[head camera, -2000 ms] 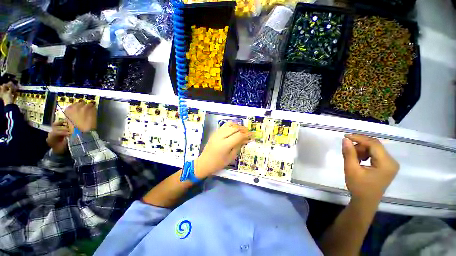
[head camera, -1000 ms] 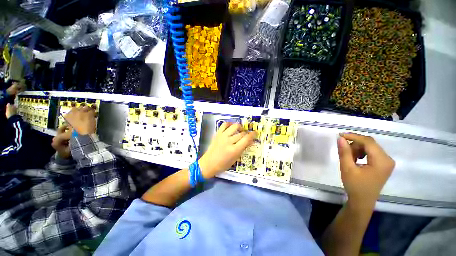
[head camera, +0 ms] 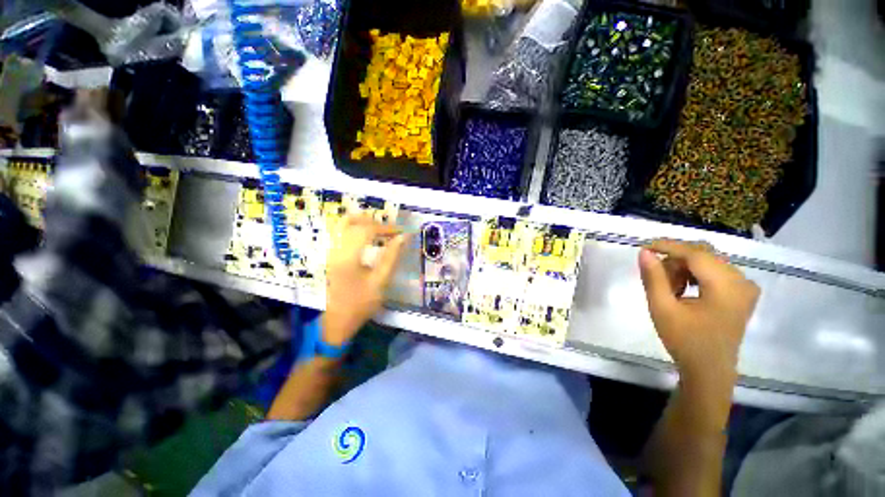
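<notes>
A cream-yellow circuit board panel (head camera: 524, 281) lies on the pale metal rail in front of me. A phone-like purple-grey item (head camera: 446, 270) lies against its left side. A second board panel (head camera: 254, 233) lies further left, partly behind my left hand. My left hand (head camera: 361, 272), with a blue wrist strap (head camera: 320, 340), is over that panel's right end, fingers bent; whether it holds anything is too small to tell. My right hand (head camera: 701, 309) hovers over the rail right of the near panel, thumb and fingertips close together; I cannot tell if something small is between them.
Black bins beyond the rail (head camera: 679, 225) hold yellow blocks (head camera: 403, 97), blue-violet parts (head camera: 490, 155), grey parts (head camera: 588, 167), green-black cylinders (head camera: 621, 68) and copper-brown rings (head camera: 728, 126). A blue coiled cord (head camera: 260, 116) hangs at left. A person's checked sleeve (head camera: 97, 194) is blurred at left.
My left hand has moved left off the near panel, uncovering the phone-like item. The coiled cord has swung left. My right hand has shifted slightly left. The neighbour's arm has moved.
</notes>
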